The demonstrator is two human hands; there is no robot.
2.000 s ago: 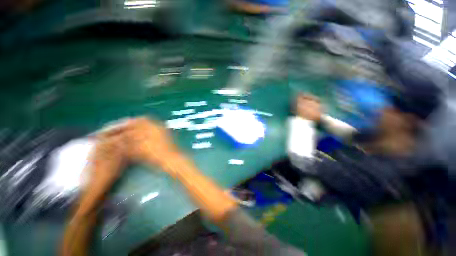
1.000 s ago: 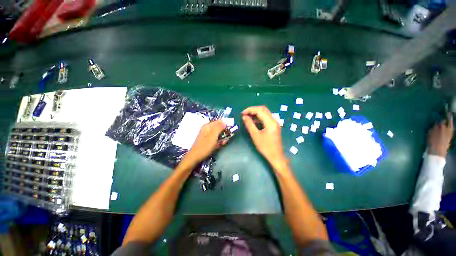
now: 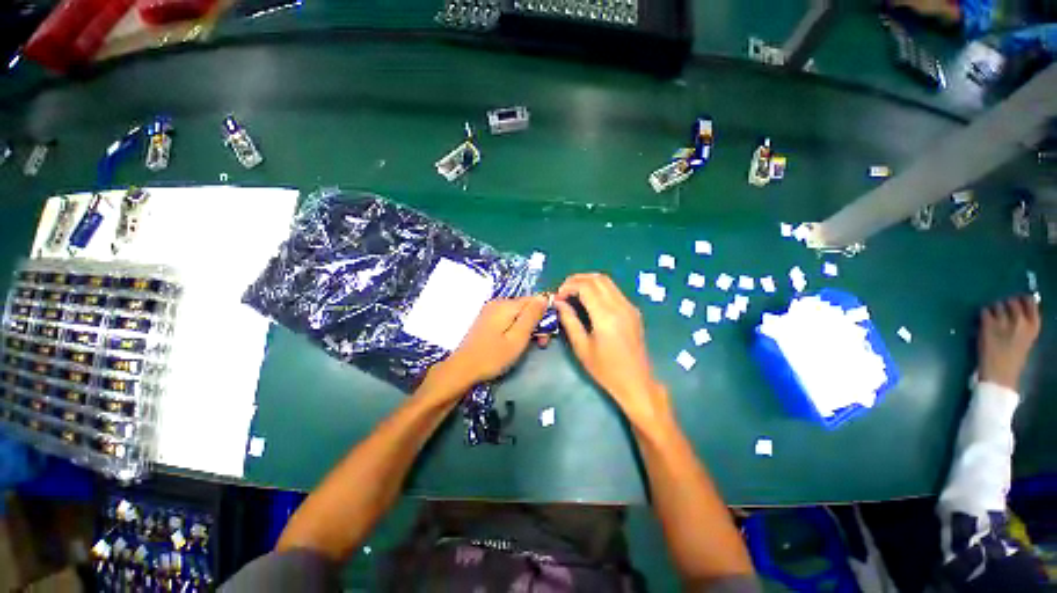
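Observation:
My left hand (image 3: 496, 336) and my right hand (image 3: 605, 336) meet in front of me, right of the bag. Between their fingertips is a small unit (image 3: 546, 324), mostly hidden, with a dark part and a bit of white showing. The shiny black parts bag (image 3: 354, 272) with a white label (image 3: 449, 304) lies just left of my left hand. Small black parts (image 3: 485, 415) are heaped below my left wrist. White pads (image 3: 697, 280) lie loose to the right of my right hand, beside a blue container (image 3: 800, 395) heaped with white pads.
A clear blister tray (image 3: 87, 359) of units lies on a white board (image 3: 220, 336) at left. Several units (image 3: 459, 159) lie along the bench's far part. A grey post (image 3: 927, 168) crosses at upper right. Another person's hand (image 3: 1008, 336) is at far right. A dark bin (image 3: 151, 544) sits lower left.
A second ago my hands were apart, with the unit in my left hand. My right hand has since moved in, and its fingertips now meet the left ones at the unit.

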